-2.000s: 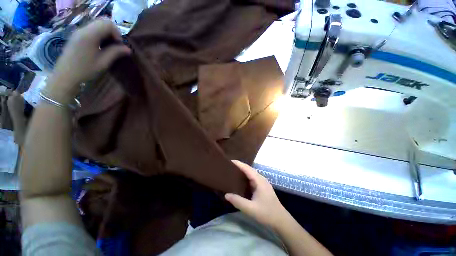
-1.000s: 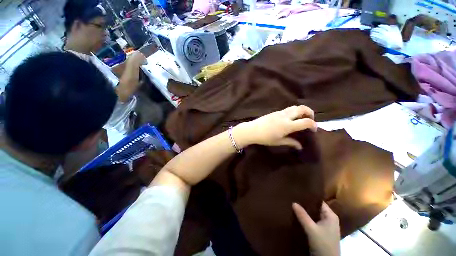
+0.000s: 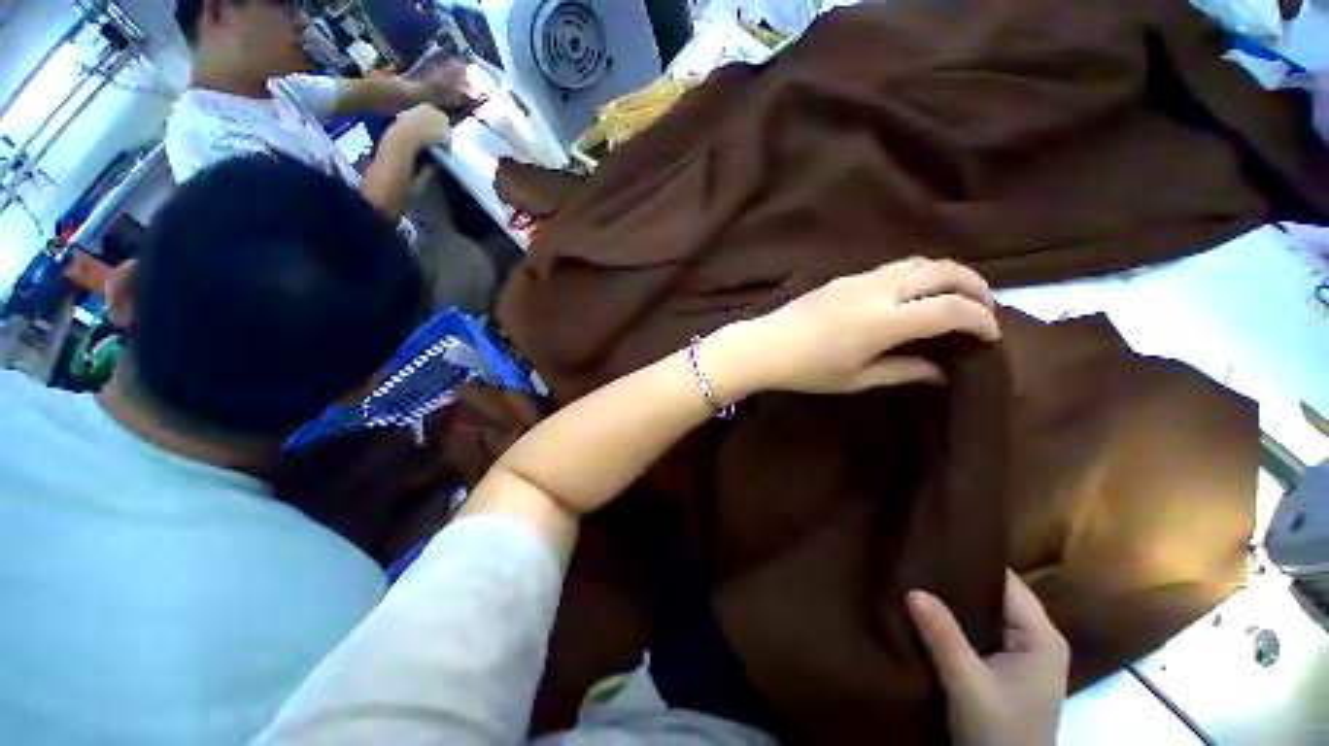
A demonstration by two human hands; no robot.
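Observation:
A large dark brown cloth (image 3: 831, 161) lies bunched across the white machine table (image 3: 1224, 350) and hangs over its front edge. My left hand (image 3: 911, 321), with a bracelet on the wrist, grips a folded edge of the cloth from above. My right hand (image 3: 998, 663) holds the same fold lower down, near the table's front, between thumb and fingers. A flat brown part of the cloth (image 3: 1151, 466) lies right of the fold, lit orange by the lamp. Only a sliver of the sewing machine head (image 3: 1297, 525) shows at the right edge.
A person in a light blue top (image 3: 131, 568) with dark hair is close at my left. Another person in white (image 3: 248, 124) works behind. A blue plastic crate (image 3: 452, 372) with brown pieces stands beside the table. A white machine with a round vent (image 3: 569, 59) is beyond.
The view has swung left, away from the machine head, and the neighbouring people now show. My left hand has come closer to my right hand, both still on the cloth.

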